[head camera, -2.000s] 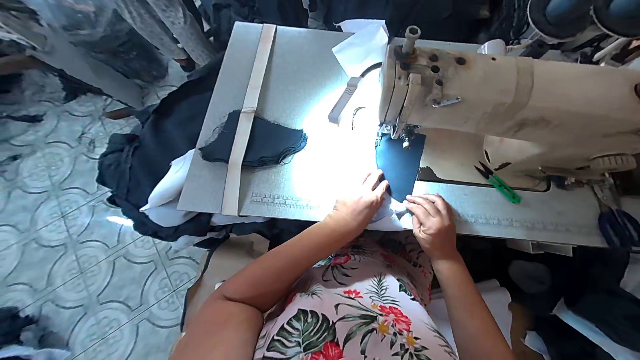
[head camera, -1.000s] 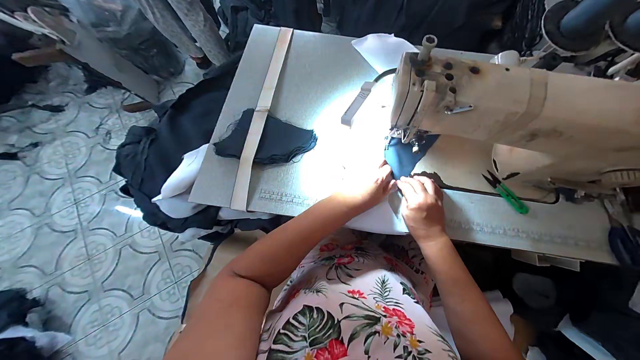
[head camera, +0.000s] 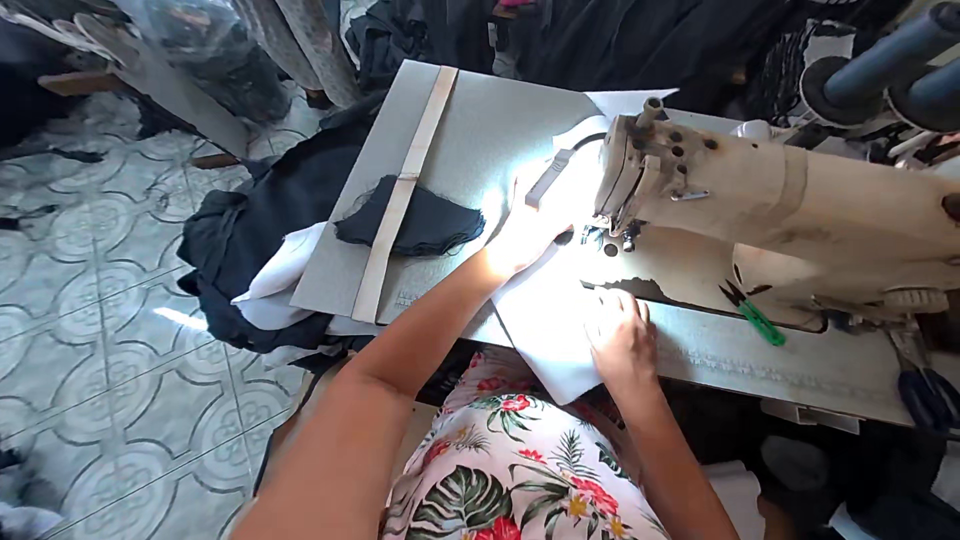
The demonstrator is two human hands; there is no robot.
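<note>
My left hand lies on white fabric left of the needle area of an industrial sewing machine; glare hides its fingertips. The white fabric hangs over the table's front edge toward my lap. My right hand rests at the fabric's right edge, fingers bent, just in front of the machine bed. Whether either hand grips the cloth cannot be made out. A small lamp sits above my left hand. A stack of dark fabric pieces lies to the left under a pale strap.
Green thread snips lie right of my right hand. Dark-handled scissors hang at the table's right end. Black cloth is heaped beside the table's left edge. Thread cones stand at the back right. A ruler scale runs along the front edge.
My left hand has moved left and away from my body, apart from my right hand. The dark blue piece seen under the needle earlier no longer shows there. More of the white fabric is visible.
</note>
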